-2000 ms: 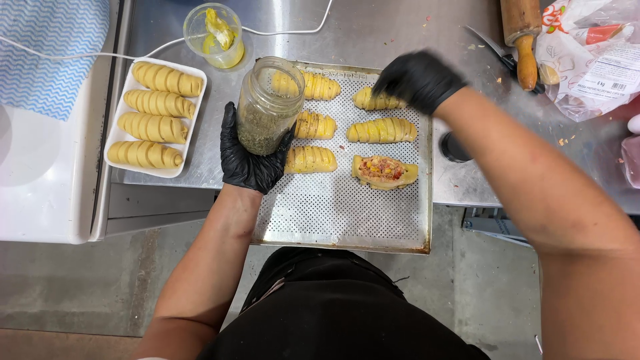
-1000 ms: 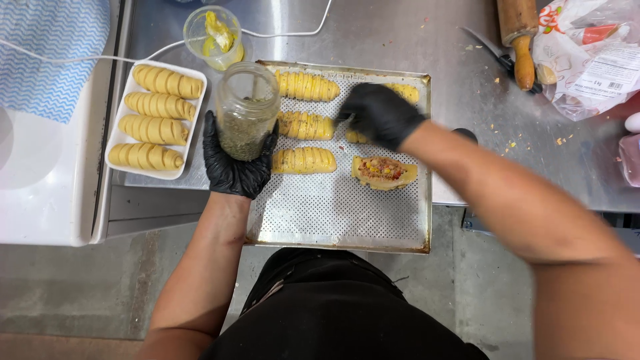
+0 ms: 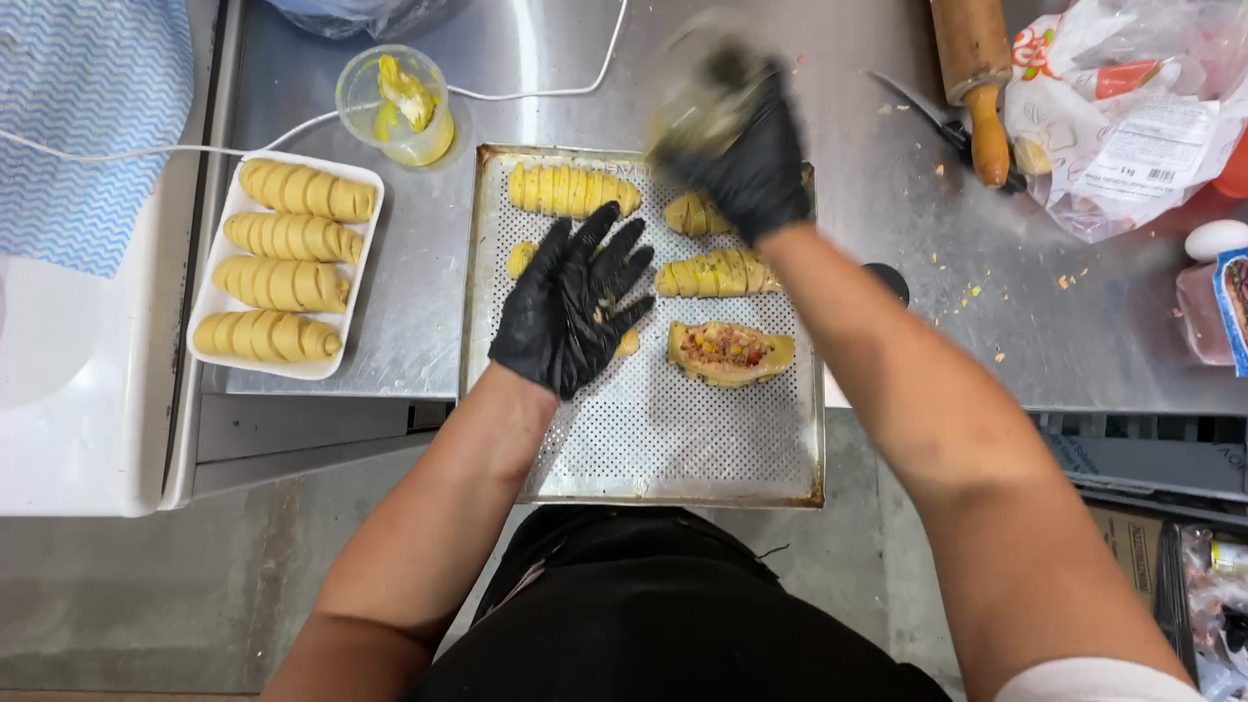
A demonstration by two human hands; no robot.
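My right hand, in a black glove, grips a clear jar of dried herbs, blurred, above the upper right of a perforated metal baking tray. My left hand, gloved in black with fingers spread, is over the left column of rolls and holds nothing; it hides much of the rolls beneath. A sliced dough roll lies at the tray's upper left. On the right side are a partly hidden roll, another sliced roll and an open-topped pastry with chopped filling.
Left of the tray, a white foam tray bears several unbaked rolls. Behind it stand a plastic cup of yellow liquid and a white cord. A knife, wooden rolling pin, plastic bag and egg lie at right.
The herb jar has passed from my left hand to my right, which has moved up over the tray's far edge. My left hand has moved right, over the rolls, with its fingers spread.
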